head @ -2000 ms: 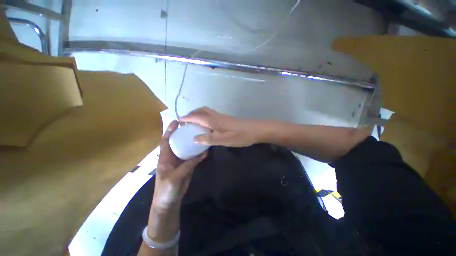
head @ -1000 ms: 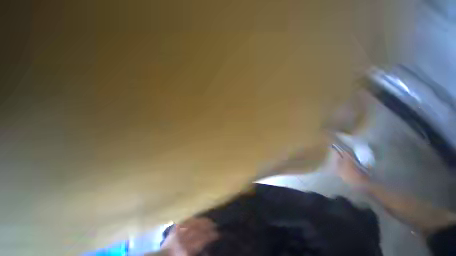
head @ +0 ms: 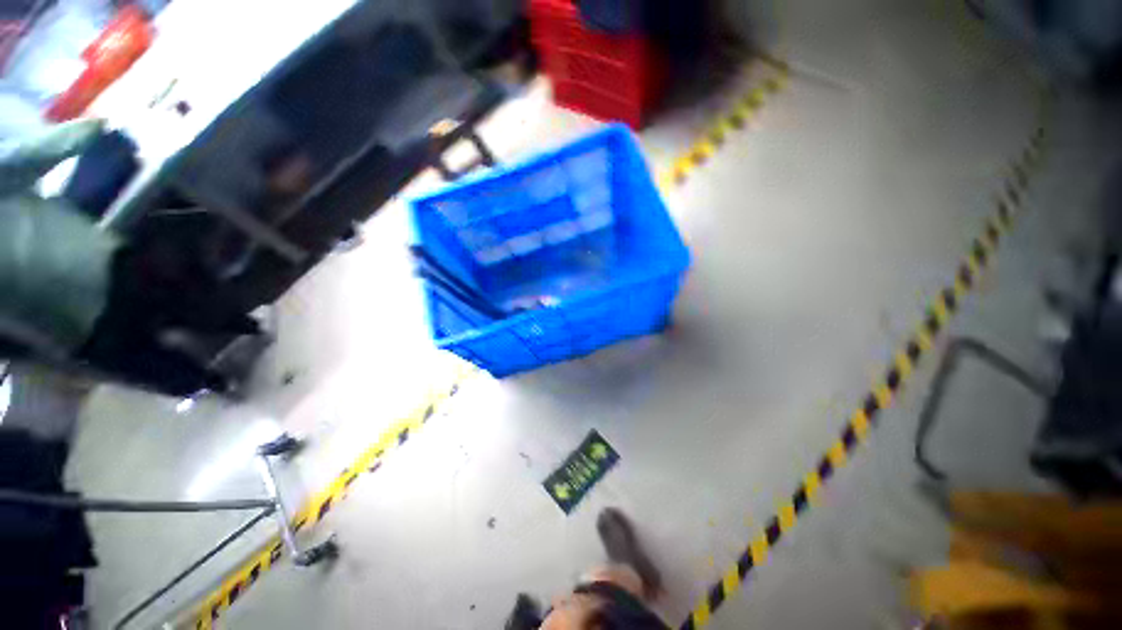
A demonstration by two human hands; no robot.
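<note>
Neither of my hands can be clearly made out. A small, blurred skin-toned patch shows at the bottom edge beside dark cloth; I cannot tell whether it is part of a hand. A large blue plastic crate [head: 560, 332] stands on the pale floor in front of me. Its open top shows slatted walls, and a few dark slim things lean over its left rim. A dark shoe [head: 628, 550] shows at the bottom, near a green floor sign with yellow arrows [head: 581, 470].
Yellow-black floor tape [head: 849, 431] runs along the right, with more tape left of the crate. A red basket [head: 597, 62] holding dark cloth stands behind it. A person in green [head: 49, 252] is beside a white table [head: 234, 62]. A metal stand's foot [head: 281, 505] is lower left.
The view has swung from brown sheets and a metal edge to the open floor. My hands and the white rounded object between them earlier can no longer be made out.
</note>
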